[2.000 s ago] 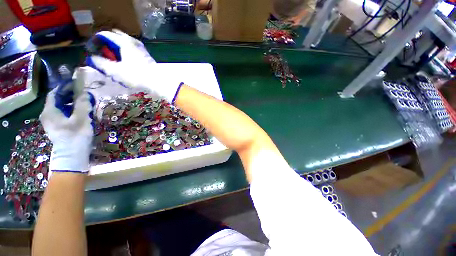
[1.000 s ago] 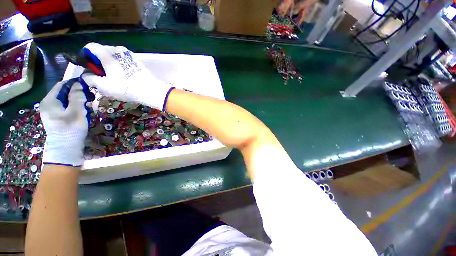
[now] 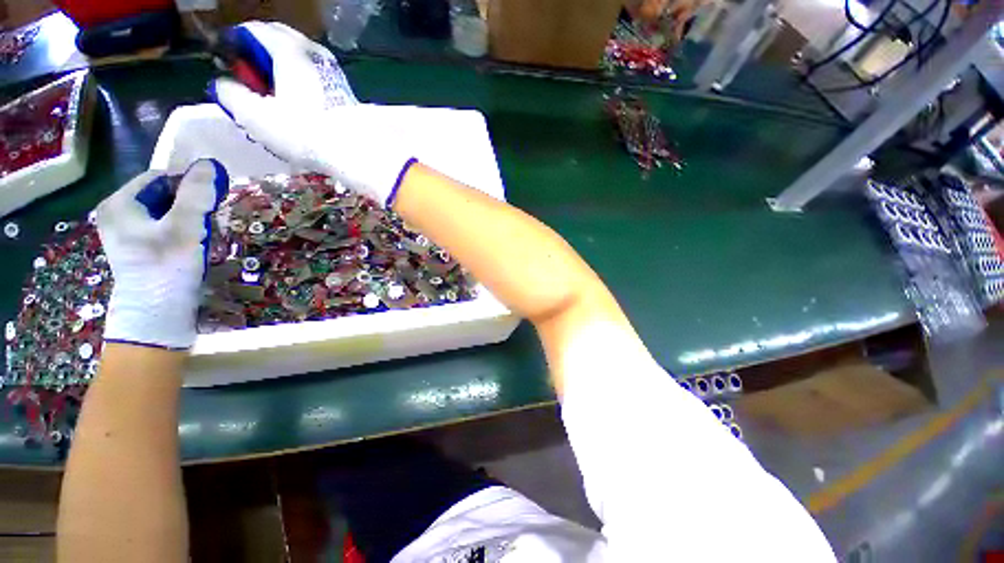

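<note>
My right hand point(image 3: 288, 101), in a white glove with blue palm and fingertips, is closed around a red-handled tool point(image 3: 248, 73) above the back left of the foam box. The tool's dark end is blurred. My left hand point(image 3: 156, 255), gloved alike, is over the box's left side, with thumb and fingers bent close together. Whether it holds a small piece cannot be told. The white foam box point(image 3: 363, 339) holds a heap of small circuit boards point(image 3: 319, 255) with red wires and round discs.
A pile of green, red and white boards point(image 3: 55, 313) lies on the green bench point(image 3: 617, 264) left of the box. A foam tray point(image 3: 44, 176) is at far left. Loose wired parts point(image 3: 642, 134), a metal post point(image 3: 870, 116) and disc panels point(image 3: 908, 220) are at right. A person's hand point(image 3: 661, 11) shows behind.
My right hand with the tool has lifted up and away from my left hand, after the two were close together one second ago. The left hand's fingers have shifted slightly right.
</note>
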